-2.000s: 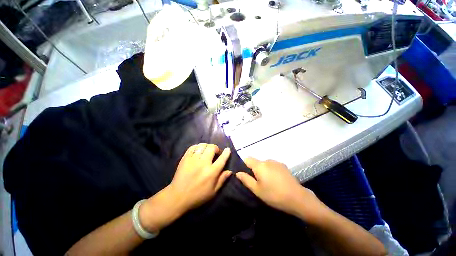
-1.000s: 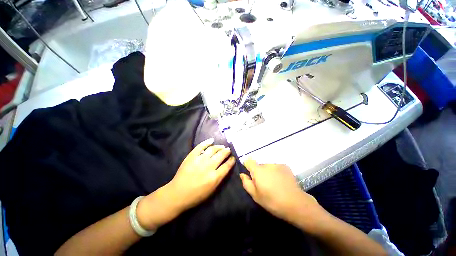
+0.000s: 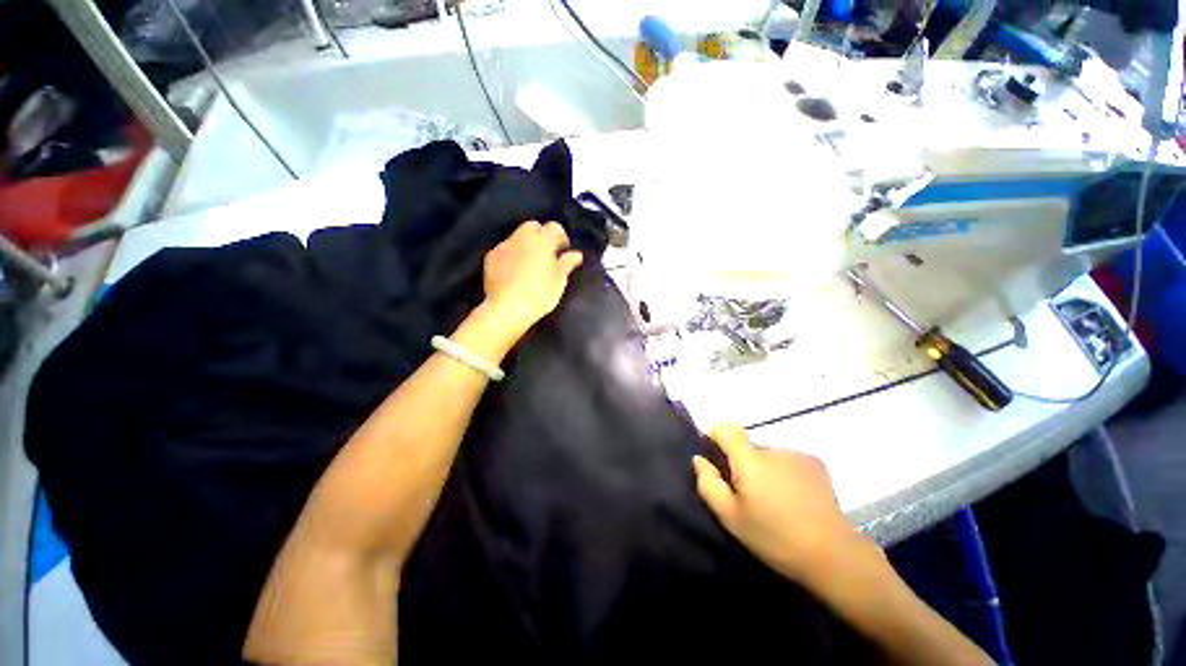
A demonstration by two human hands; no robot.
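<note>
A large black cloth (image 3: 260, 390) is spread over the machine bed and hangs over the front edge, its right edge running beside the needle area (image 3: 741, 323) of the white sewing machine (image 3: 988, 195). My left hand (image 3: 531, 276), with a pale bangle on the wrist, has its fingers closed on the cloth near its far edge, left of the machine head. My right hand (image 3: 770, 494) pinches the cloth's right edge near the front of the bed. The fingertips are partly hidden in the cloth. A glaring white shape hides part of the machine head.
A screwdriver (image 3: 965, 370) with a black-and-yellow handle lies on the bed by the machine arm, near a thin cable. A blue basket (image 3: 956, 572) and dark cloth (image 3: 1067, 559) are below right. A clear plastic piece (image 3: 390, 130) lies behind the cloth.
My left hand has moved from beside my right hand to the far part of the cloth and grips it there. My right hand stays at the edge. The view has shifted left.
</note>
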